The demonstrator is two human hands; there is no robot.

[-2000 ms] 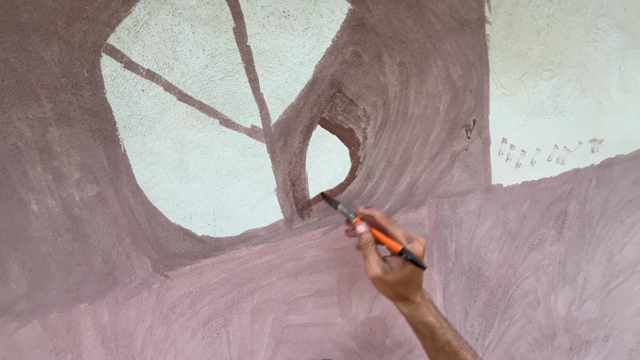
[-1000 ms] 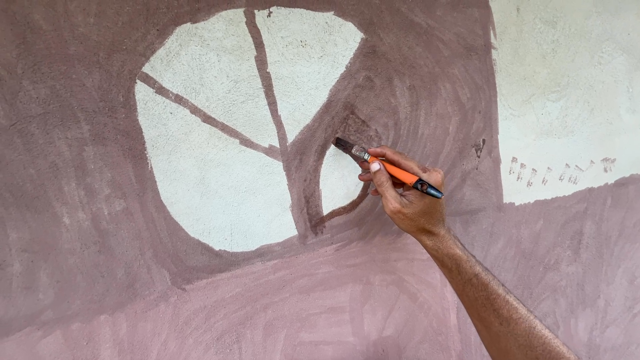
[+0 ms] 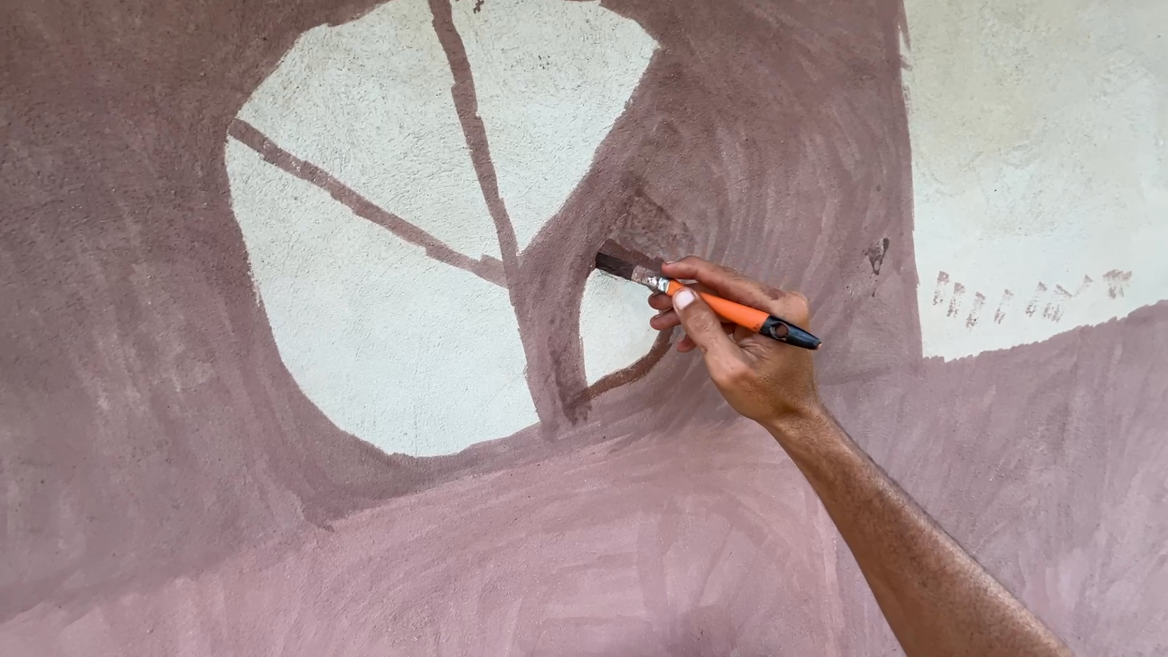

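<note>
My right hand [image 3: 744,338] grips a paintbrush [image 3: 721,307] with an orange handle, a black end and a metal ferrule. Its dark bristles touch the wall at the top left of a small white patch [image 3: 616,324]. Darker brown paint edges this patch above and along its lower right; my fingers hide part of its right side. To the left lies a large rounded white shape [image 3: 392,347], crossed by two mauve-brown painted stripes that meet near its lower right. My left hand is not in view.
Mauve-brown paint [image 3: 119,301] surrounds the shapes on the textured wall, with a lighter pink band [image 3: 456,566] below. At the right is a pale wall panel [image 3: 1031,182] bearing a row of short brown dabs. A small dark mark [image 3: 877,256] sits left of it.
From the bottom of the small white patch, my right hand has moved the brush up to its top. The patch's upper part, white two seconds ago, now shows brown paint.
</note>
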